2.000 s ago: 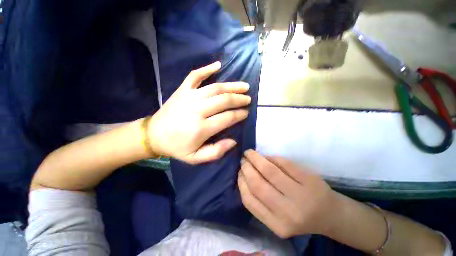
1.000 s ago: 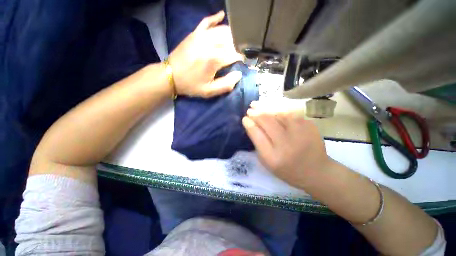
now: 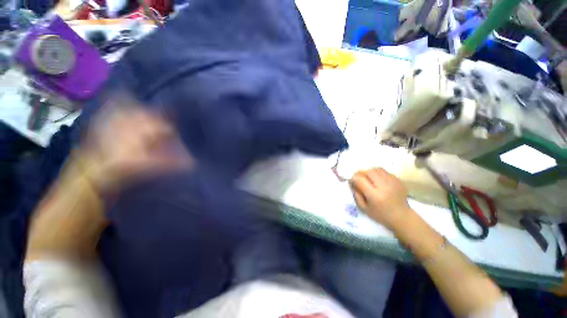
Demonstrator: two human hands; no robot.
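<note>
The large dark navy garment (image 3: 230, 93) spreads from the back of the table down over the table edge to the lap. Its short end lies left of the machine head, apart from the needle area. My left hand (image 3: 133, 140) is badly blurred over the garment at the left; whether it grips cloth cannot be told. My right hand (image 3: 376, 194) rests on the white table in front of the machine, fingers curled, away from the garment; its fingertips are partly hidden. The cream sewing machine (image 3: 429, 102) stands at the right with a lit screen.
Scissors (image 3: 469, 211) with green and red handles lie right of my right hand. The white table's green edge (image 3: 323, 231) curves across the front. A purple machine part (image 3: 62, 59) is at the far left. A blue bin (image 3: 373, 23) and a yellow item (image 3: 336, 58) are at the back.
The view has tilted up and widened. The cloth has moved away from the needle to the left. My left hand has moved left and off the cloth end; my right hand has parted from the cloth.
</note>
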